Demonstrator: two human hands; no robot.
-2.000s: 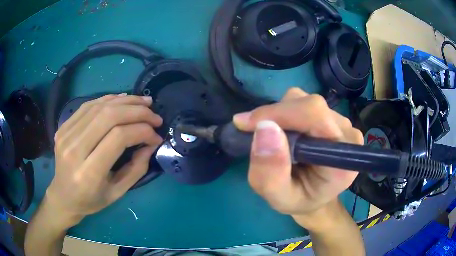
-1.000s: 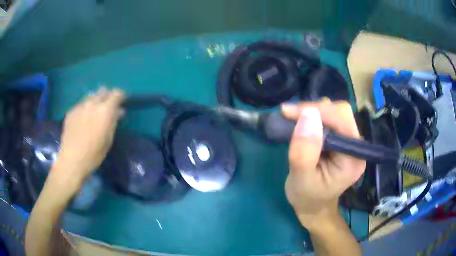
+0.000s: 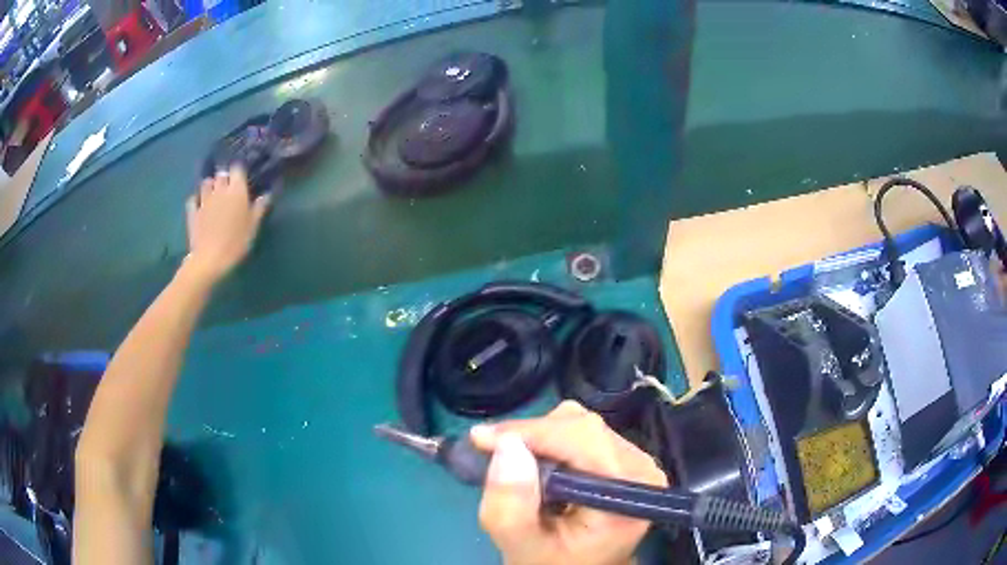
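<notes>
My left hand (image 3: 224, 221) reaches far up and left, its fingers on a black pair of headphones (image 3: 296, 127) over the dark green conveyor belt; this pair is blurred and partly hidden by the fingers. My right hand (image 3: 569, 480) grips a black soldering iron (image 3: 618, 493), its bare metal tip pointing left above the green bench top. Another pair of black headphones (image 3: 415, 370) lies on the bench just behind the iron, both cups showing.
More headphones (image 3: 433, 135) lie on the belt (image 3: 530, 210). A green post (image 3: 646, 132) stands at centre. At right, a blue tray (image 3: 731, 315) holds a dark stand, a yellow sponge (image 3: 836, 466) and a grey box (image 3: 961, 331). A dark blurred parts tray (image 3: 55, 408) is at left.
The view has swung up towards the belt. The headphones worked on have left the bench, and my left hand now has a pair at the belt. My right hand still holds the iron.
</notes>
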